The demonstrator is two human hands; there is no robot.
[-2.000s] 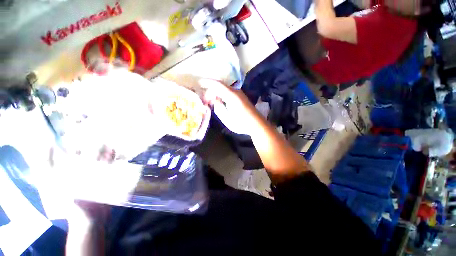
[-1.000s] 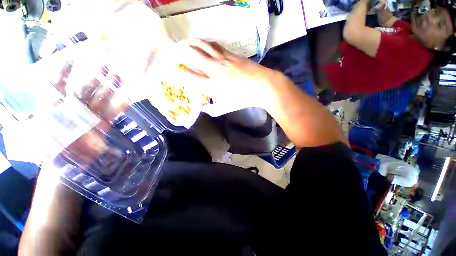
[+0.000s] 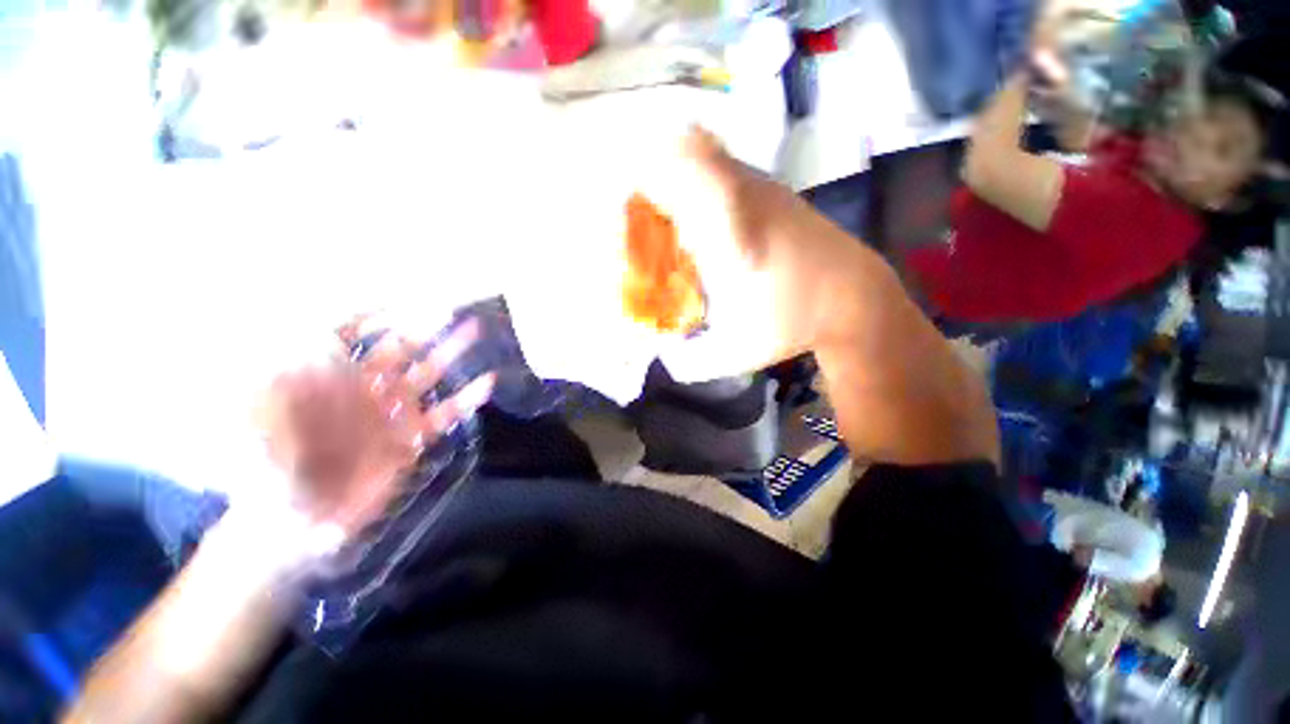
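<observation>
My left hand (image 3: 340, 424) is at the lower left, blurred, its fingers spread against the clear plastic clamshell box (image 3: 403, 530) and holding it. Some of the fingers seem to show through the plastic. My right hand (image 3: 764, 241) is right of centre and holds a pale, overexposed wrapper or bag with orange-yellow food (image 3: 659, 269) on it. Glare hides the wrapper's outline and part of my right fingers. The food is above and to the right of the box, apart from it.
A white table (image 3: 594, 120) runs along the top, with a red cloth (image 3: 566, 28) on it. A person in a red top (image 3: 1054, 248) is at the upper right. A blue crate (image 3: 792, 481) stands on the floor below my right forearm. My dark-clothed lap fills the bottom.
My right hand and the food have moved to the right, away from the box. The box has turned and now shows edge-on and narrower, with my left fingers spread across it.
</observation>
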